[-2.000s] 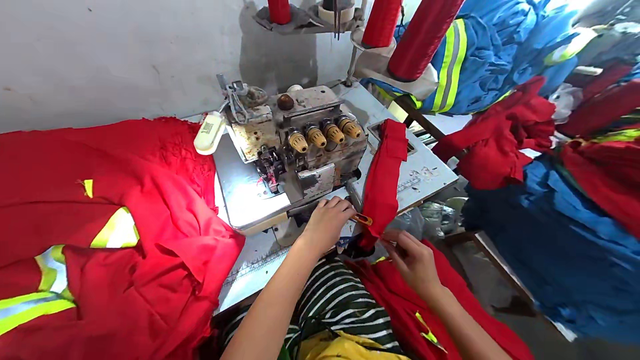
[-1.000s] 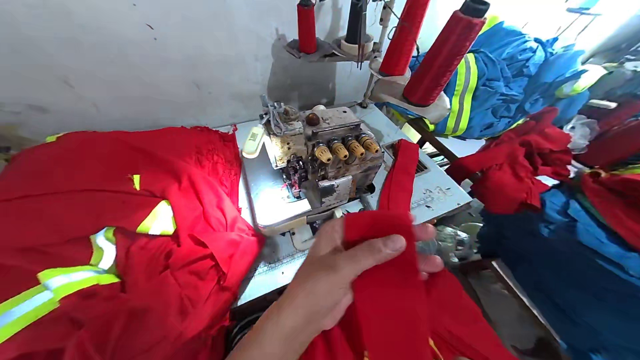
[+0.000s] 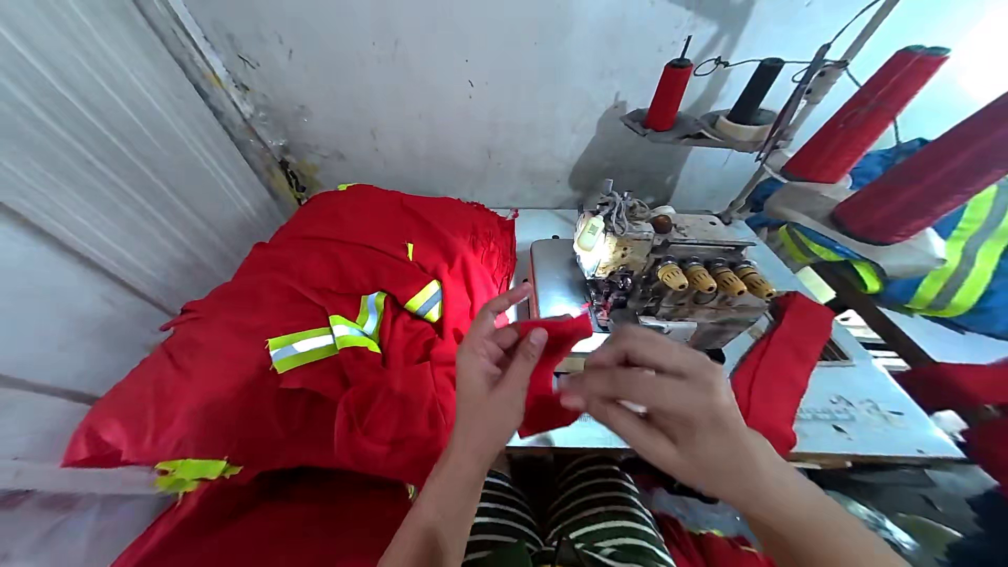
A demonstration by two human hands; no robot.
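My left hand [image 3: 496,362] grips a small red fabric piece [image 3: 543,394] by its upper left part, between thumb and fingers. Just right of that piece is my right hand [image 3: 661,394], blurred, its fingers bent by the cloth's right edge; whether it touches the cloth is unclear. Behind both hands stands an overlock sewing machine [image 3: 677,276] with yellow tension dials, its metal plate [image 3: 555,276] partly hidden by my left fingers. A folded red fabric strip [image 3: 787,362] lies on the table at the machine's right side.
A large heap of red cloth [image 3: 394,260] with reflective tape covers the left side. Red thread cones [image 3: 866,118] and a black cone [image 3: 756,90] stand on the thread stand at the right. Blue cloth with reflective stripes [image 3: 961,252] lies beyond. A wall rises behind the table.
The view has swung left. A second ago my left hand held red cloth close up in front of the machine; now a small piece is in it lower down, and my right hand has come beside it.
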